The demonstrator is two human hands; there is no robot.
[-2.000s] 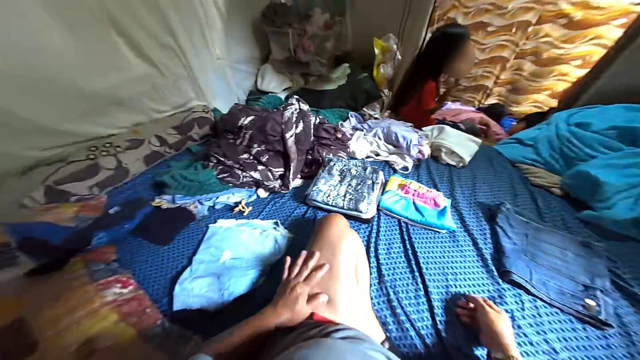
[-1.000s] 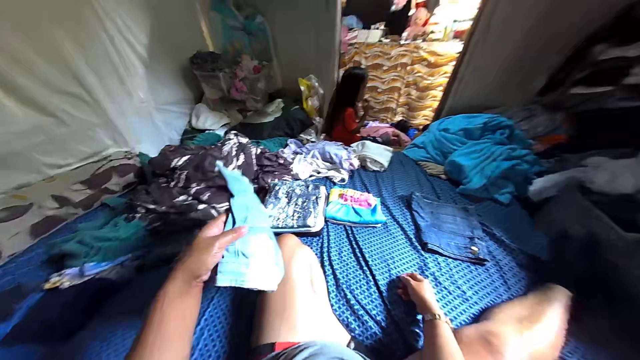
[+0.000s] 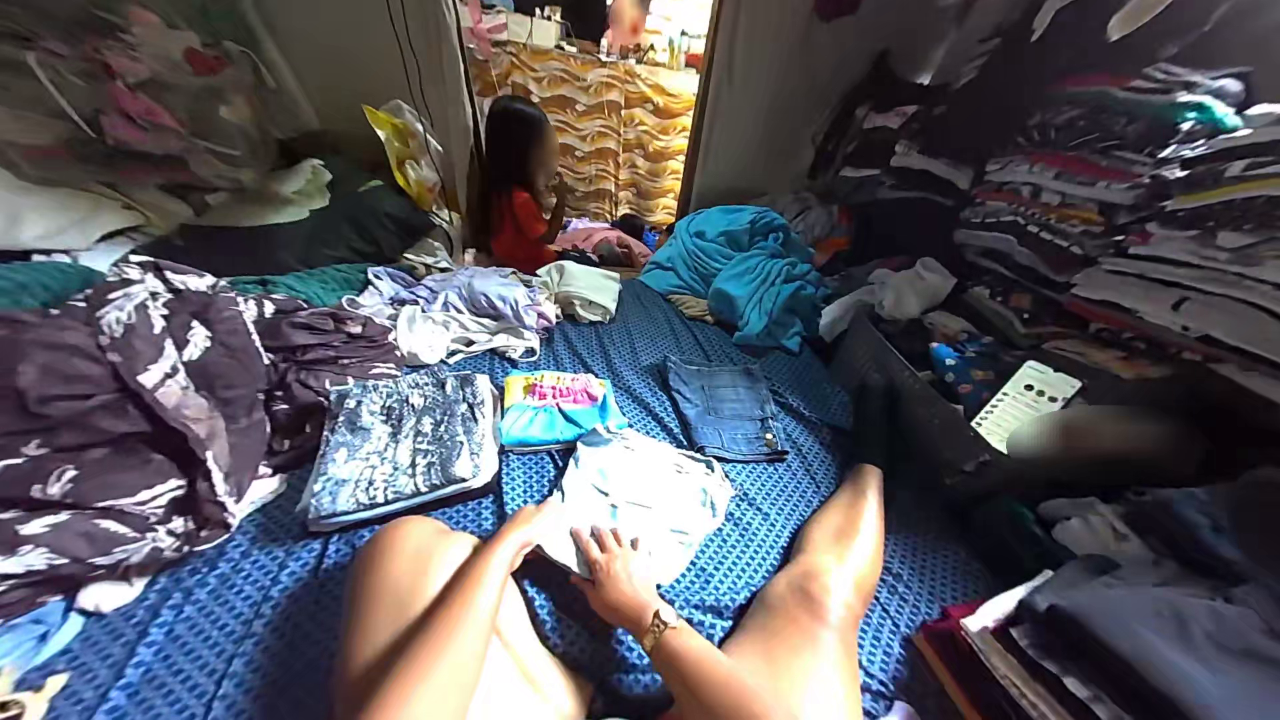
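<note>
A light blue garment [image 3: 645, 500] lies spread between my legs on the blue patterned bedsheet. My left hand [image 3: 530, 530] is at its left edge; its fingertips are partly hidden. My right hand [image 3: 615, 575], with a watch on the wrist, rests flat on the near part of the cloth with its fingers apart. Just beyond are a folded blue garment with a yellow and pink band [image 3: 560, 408] and, at the left, a stack of folded patterned clothes [image 3: 405, 440]. Folded denim [image 3: 727, 408] lies beyond the cloth to the right.
Dark printed fabric [image 3: 150, 420] is heaped at the left, and a teal blanket [image 3: 745, 270] lies further back. A person in red [image 3: 515, 225] sits at the far end. At the right stand a dark basket [image 3: 900, 400], a lit phone [image 3: 1028, 405] and stacked clothes [image 3: 1080, 200].
The light blue garment, held up in my left hand a second ago, now lies spread on the bed. My right hand has moved from the sheet onto it. The view has turned right.
</note>
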